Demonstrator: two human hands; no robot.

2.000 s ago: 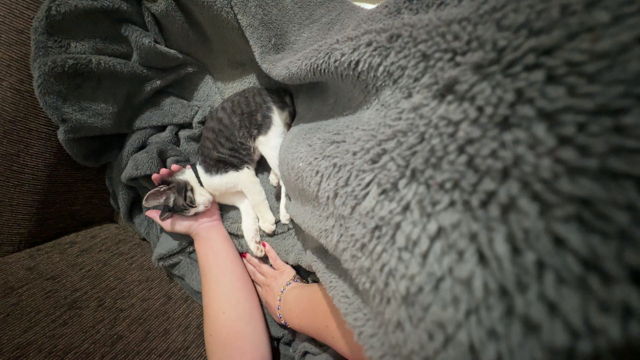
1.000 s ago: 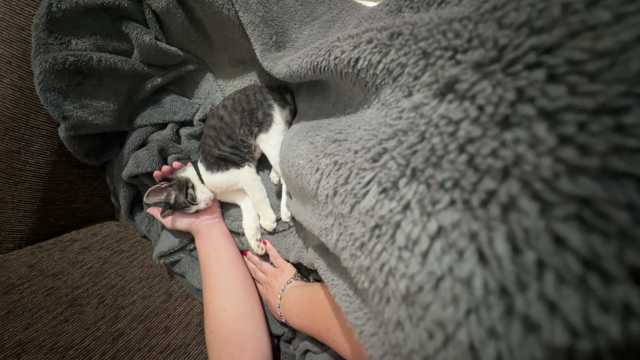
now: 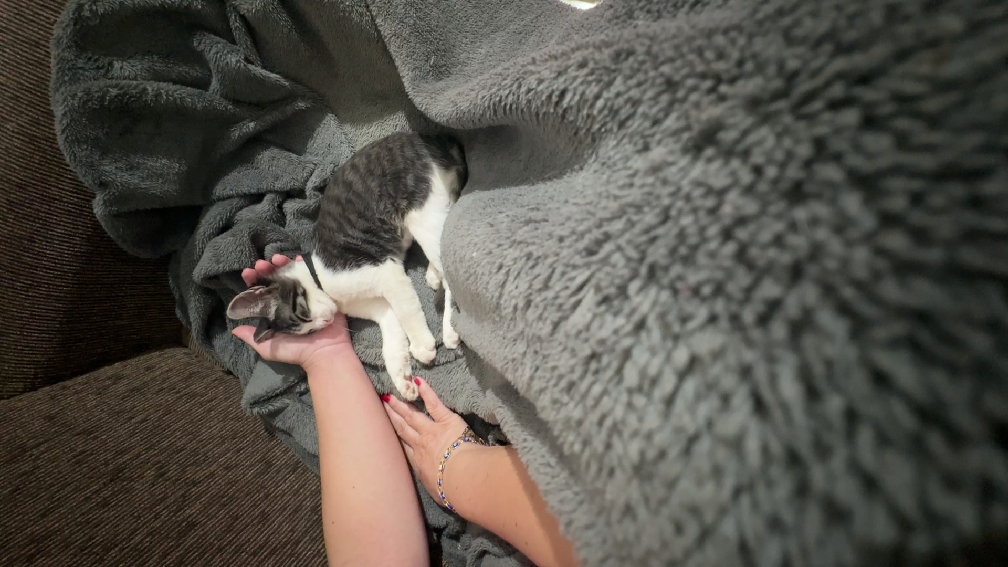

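A grey tabby-and-white cat (image 3: 374, 206) lies on its side with its eye apparently closed and a dark collar around its neck. My left hand (image 3: 303, 342) is palm up, cupped under the cat's head, with fingertips showing behind it. My right hand (image 3: 425, 437), with red nails and a beaded bracelet (image 3: 443, 472), rests palm down beside my left forearm. Its fingertips are at the cat's white front paw (image 3: 406, 387); whether they press on it I cannot tell. Part of the cat's hindquarters is hidden by the grey fleece blanket (image 3: 646, 260).
The fluffy blanket rises in a large mound at the right, close to the camera, and lies in folds (image 3: 197, 118) at the upper left. Brown ribbed sofa upholstery (image 3: 150, 465) shows along the left and lower left, with a seam between two sections.
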